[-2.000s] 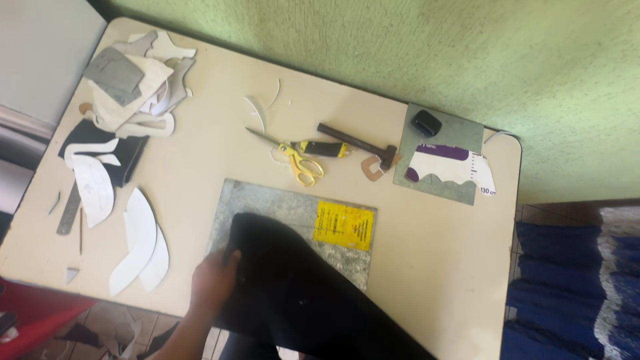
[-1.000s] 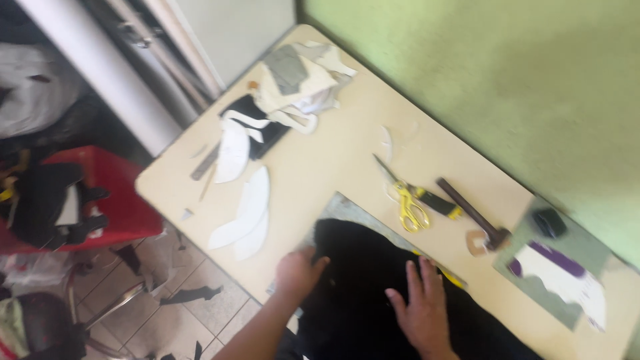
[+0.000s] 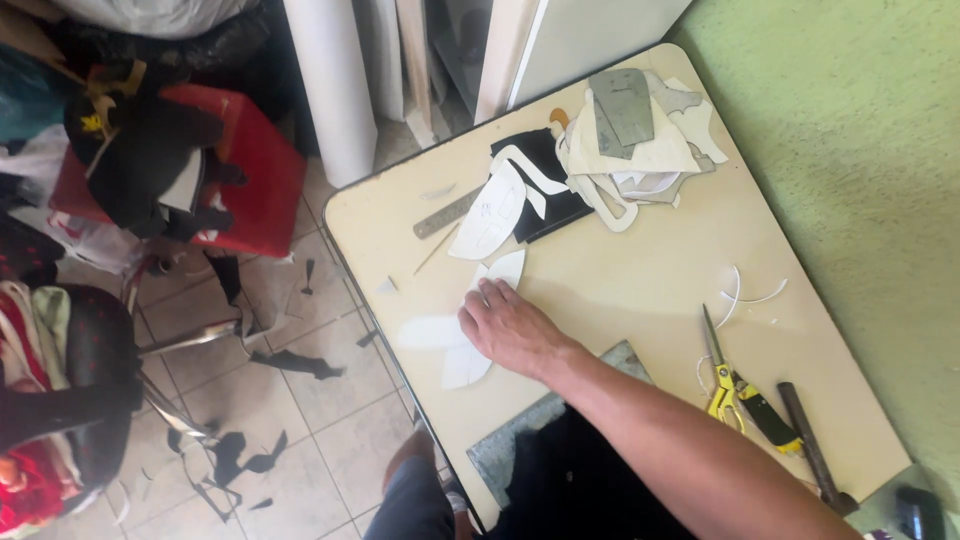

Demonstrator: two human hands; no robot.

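My right hand (image 3: 510,326) reaches in from the lower right, its fingers closed on a curved white pattern piece (image 3: 431,332) that looks blurred. Under the hand lies another white curved piece (image 3: 465,367). My left hand is out of view. Black material (image 3: 577,480) covers part of a grey metal plate (image 3: 491,461), below my right forearm. Beyond the hand, a white pattern piece with writing (image 3: 487,217) lies beside a steel ruler (image 3: 448,214) and partly over folded black material (image 3: 551,217).
Yellow-handled scissors (image 3: 724,390), a black-and-yellow cutter (image 3: 769,420) and a hammer (image 3: 810,442) lie at the right. Stacked patterns (image 3: 622,120) are near the green wall (image 3: 840,150). Left of the table stand a red container (image 3: 270,172) and a chair (image 3: 97,375); black scraps litter the tiles.
My right hand has left the black material and moved to the white curved pieces. My left hand, on the black material one second ago, has gone out of view. The view has swung left.
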